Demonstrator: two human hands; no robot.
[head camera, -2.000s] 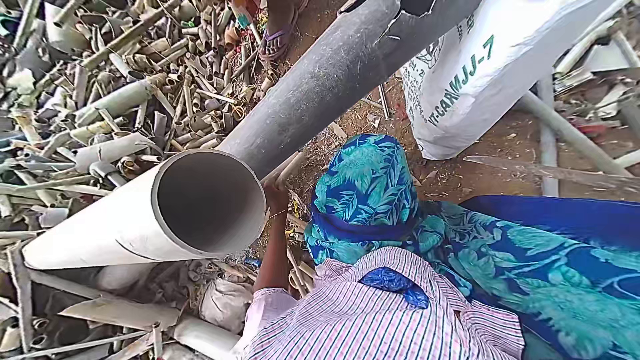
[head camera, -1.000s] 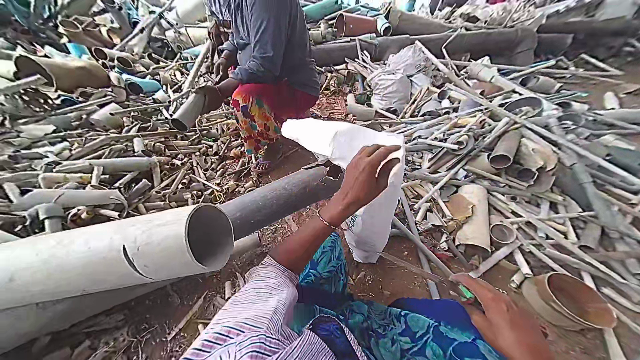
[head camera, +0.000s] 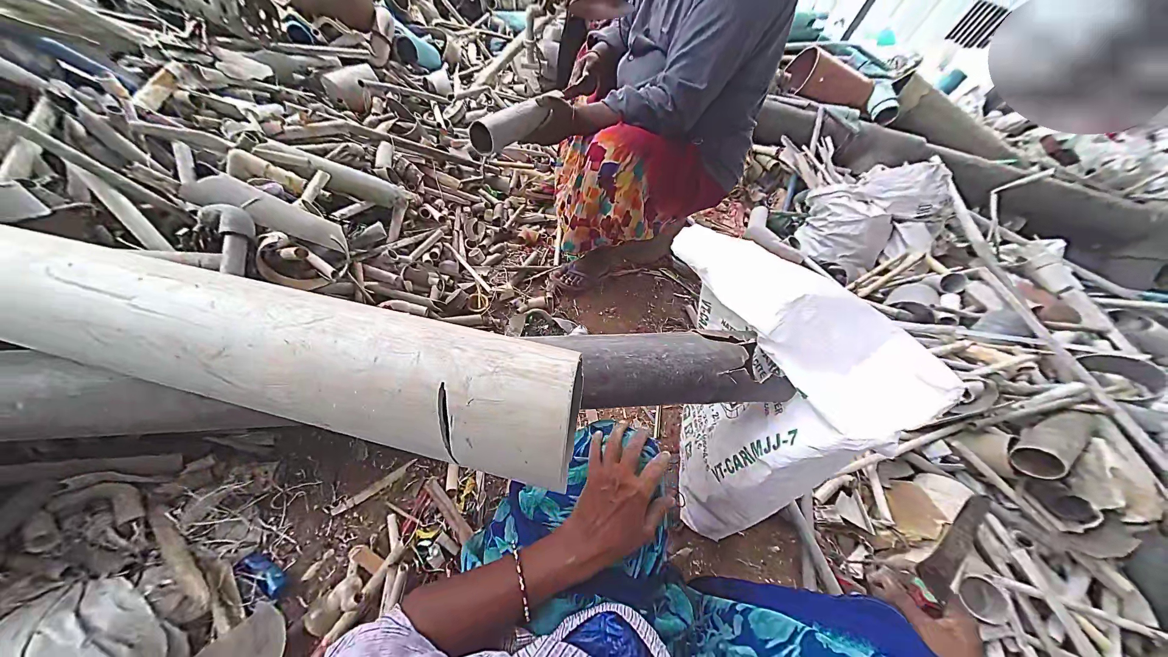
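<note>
My left hand (head camera: 620, 497) rests on my knee, covered in blue leaf-patterned cloth (head camera: 547, 520), its fingers spread with nothing in them. Just above it is the cut end of a large pale plastic pipe (head camera: 438, 392) with a short slit near that end. Behind this lies a dark grey pipe (head camera: 657, 365) with a broken end, reaching the white woven sack (head camera: 821, 338). At the lower right my right hand (head camera: 926, 620) is closed on a hand tool with a dark flat blade (head camera: 954, 547); the blur hides its exact kind.
Another person (head camera: 675, 109) squats ahead, holding a short pipe piece (head camera: 511, 125). Scrap pipes (head camera: 292, 173) are heaped at the left, and more pipe pieces (head camera: 1049, 443) at the right. A crumpled white sack (head camera: 876, 219) lies beyond. Bare soil (head camera: 630, 301) shows between the heaps.
My left hand, raised in front of the white sack one second ago, has come down onto my knee. My right hand with the tool has moved right, and its blade now points upward in view.
</note>
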